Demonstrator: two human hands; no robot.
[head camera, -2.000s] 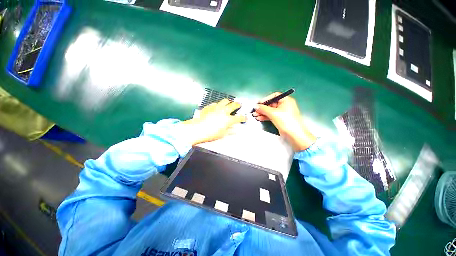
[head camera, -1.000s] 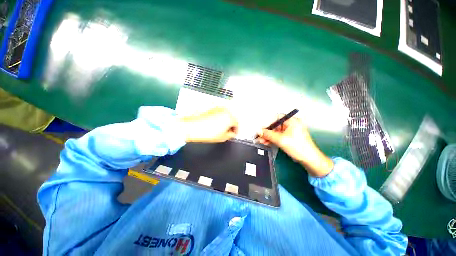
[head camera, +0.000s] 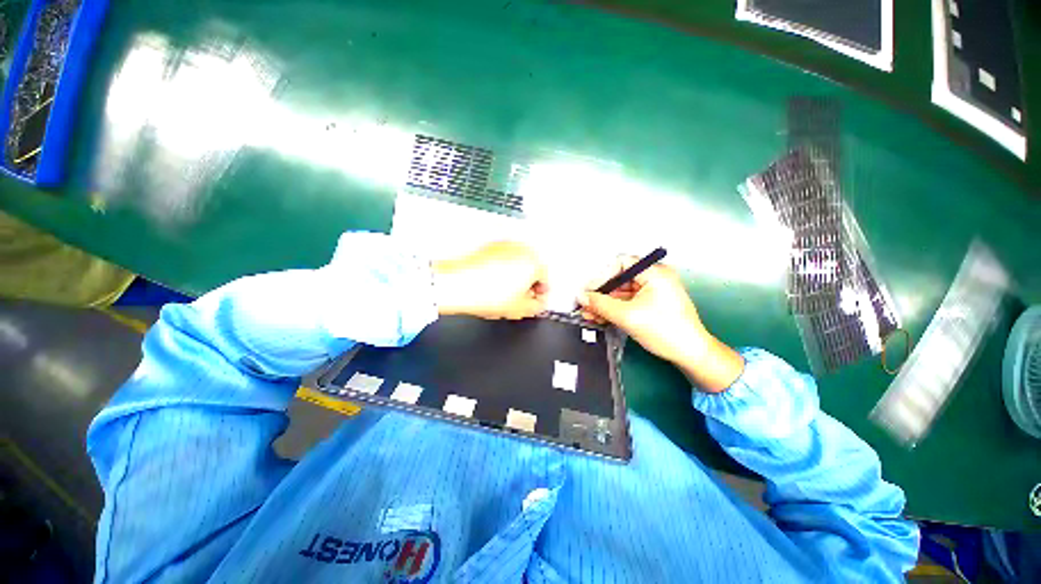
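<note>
A flat dark panel (head camera: 479, 363) with pale squares on its near edge and right part lies tilted at the bench edge, against my body. My left hand (head camera: 493, 282) is at its far edge, fingertips together near the rim; whether they pinch a small piece cannot be made out. My right hand (head camera: 653, 310) holds a thin dark pen-like tool (head camera: 635, 270), its tip down at the far edge, close to my left fingertips. Just beyond lies an adhesive strip sheet (head camera: 466, 171) with rows of short black bars. White paper (head camera: 440, 228) shows between it and the panel.
Overlapping striped sheets (head camera: 816, 245) lie at the right, with a clear plastic strip (head camera: 945, 342) and a pale green fan (head camera: 1024, 371) beyond. A blue tray (head camera: 71, 97) of dark parts is at the far left. More panels (head camera: 991, 69) on white sheets are at the top right.
Both hands have come from the strip sheet back to the panel's far edge. The panel sits nearer the bench in view. In the last second the hands have barely moved.
</note>
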